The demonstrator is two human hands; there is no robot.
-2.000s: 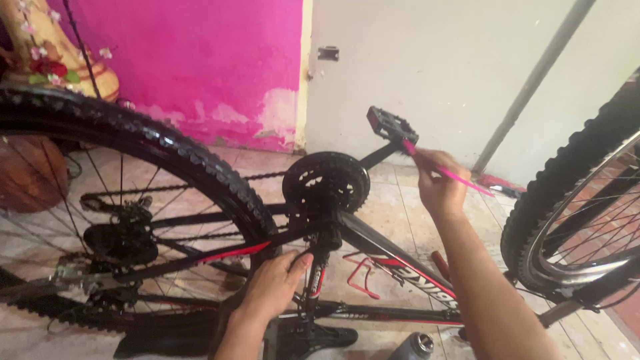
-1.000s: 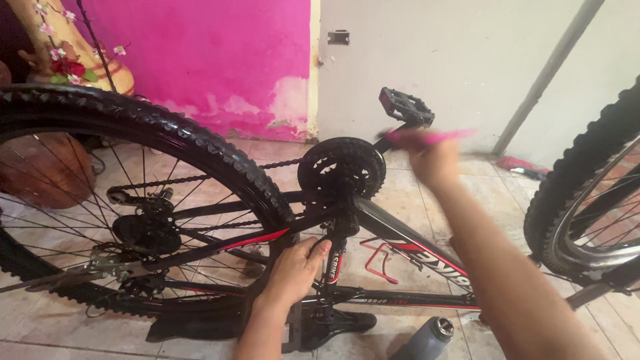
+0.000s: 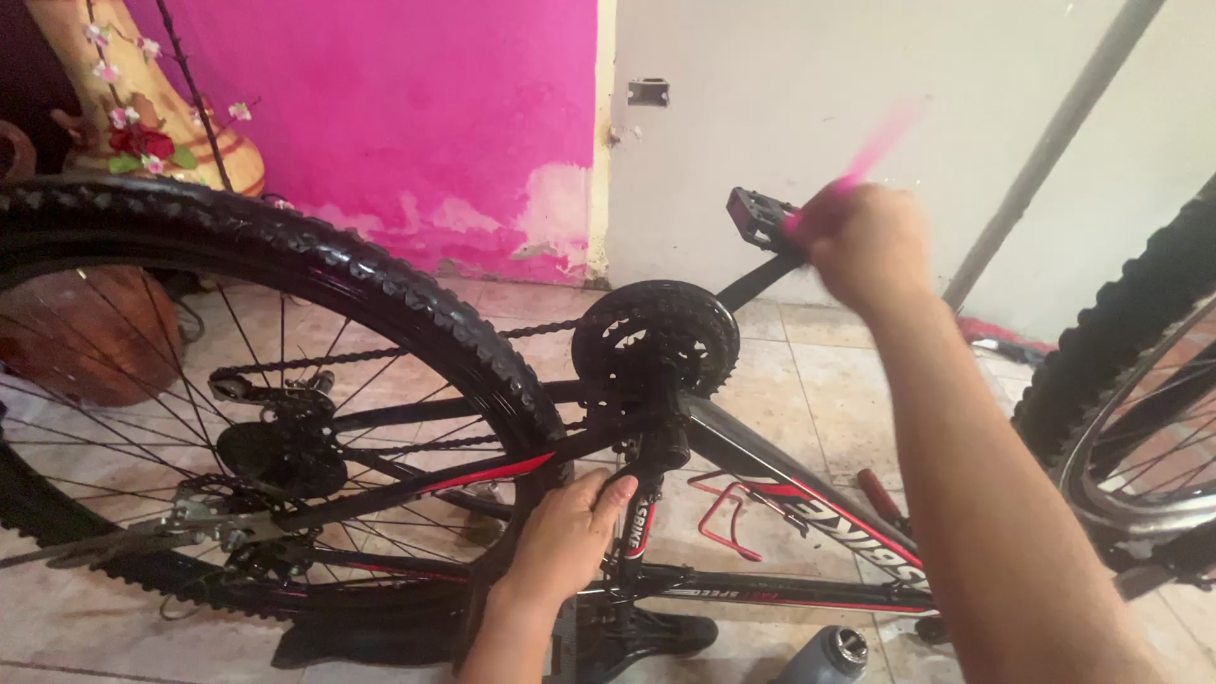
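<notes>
An upside-down black and red bicycle frame [image 3: 798,494] fills the middle of the head view. My left hand [image 3: 570,532] grips the bicycle near the seat tube, just below the bottom bracket. My right hand [image 3: 869,242], blurred, is closed around a thin pink-handled tool [image 3: 883,142], probably a brush, beside the black pedal [image 3: 757,218]. Its working end is hidden behind the fingers and the pedal. The crank arm [image 3: 760,280] runs from the pedal down to the chainrings [image 3: 655,342]. The chain [image 3: 380,361] passes back to the rear sprockets [image 3: 280,456].
The rear wheel's tire [image 3: 380,275] stands at left, the front wheel's tire [image 3: 1111,313] at right. A grey bottle [image 3: 822,657] is near the bottom edge. A red bottle cage [image 3: 731,518] is by the frame. Behind stand a clay pot [image 3: 85,332] and a flowered vase [image 3: 85,57].
My right hand stays by the pedal while the pink tool in it has swung from pointing right to pointing up. My left hand keeps its hold on the frame.
</notes>
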